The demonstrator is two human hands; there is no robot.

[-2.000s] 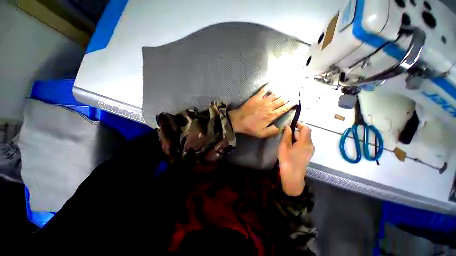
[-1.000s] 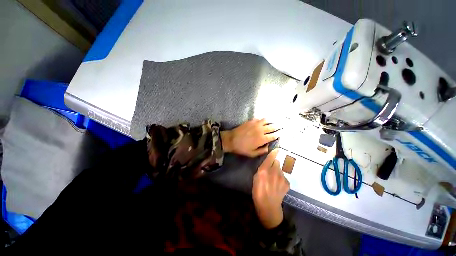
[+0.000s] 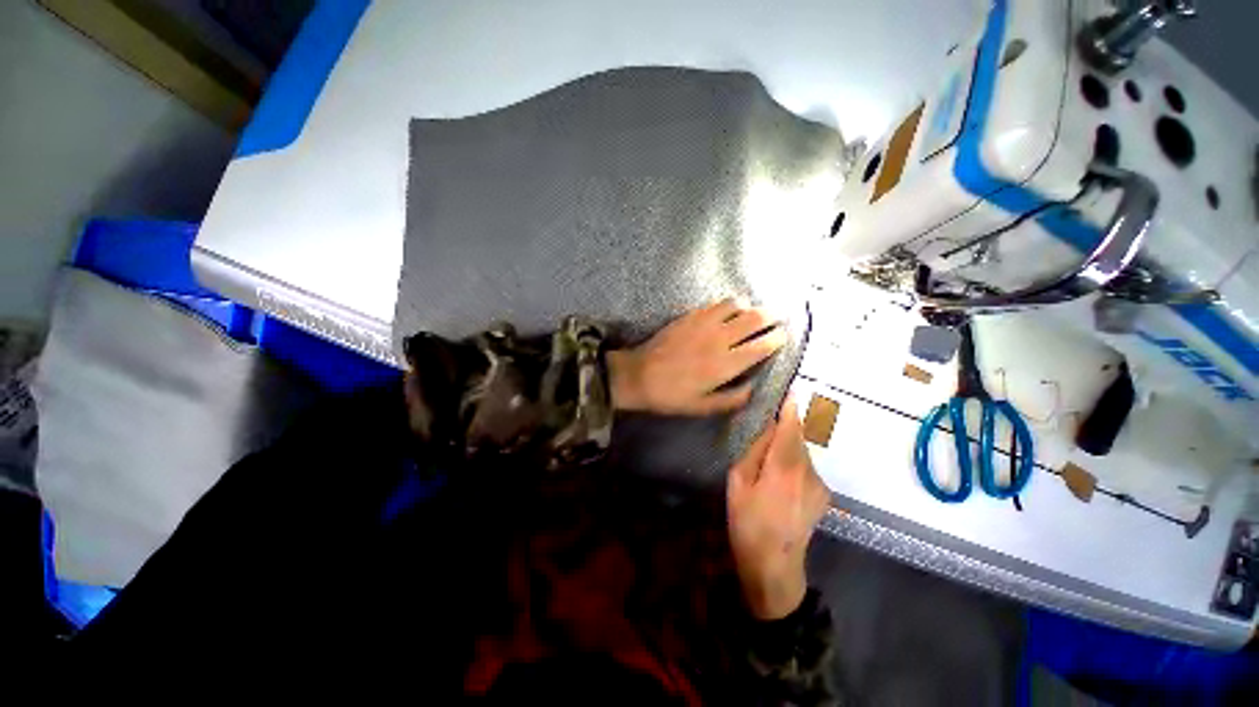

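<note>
The grey fabric panel [image 3: 566, 207] lies flat on the white table, its right edge running under the machine head [image 3: 1049, 180] by the brightly lit presser foot area. A thin dark strip of the black fabric panel [image 3: 802, 348] shows along the grey panel's right edge. My left hand [image 3: 697, 362] lies flat on the grey panel near that edge, palm down, fingers slightly apart. My right hand [image 3: 777, 504] pinches the fabric edge at the table's front, close to my left fingertips. The needle is lost in the glare.
Scissors with teal loops [image 3: 973, 445] lie right of the needle area. A small black item [image 3: 1105, 410] and tan tape patches [image 3: 820, 419] are on the bed. Grey panels [image 3: 145, 428] hang over a blue bin [image 3: 152, 263] at left. More blue shows at lower right.
The black strip seen between my fingers two seconds ago now shows as a narrow line along the edge. My right hand has moved slightly down and left from its earlier place. The camera view has shifted.
</note>
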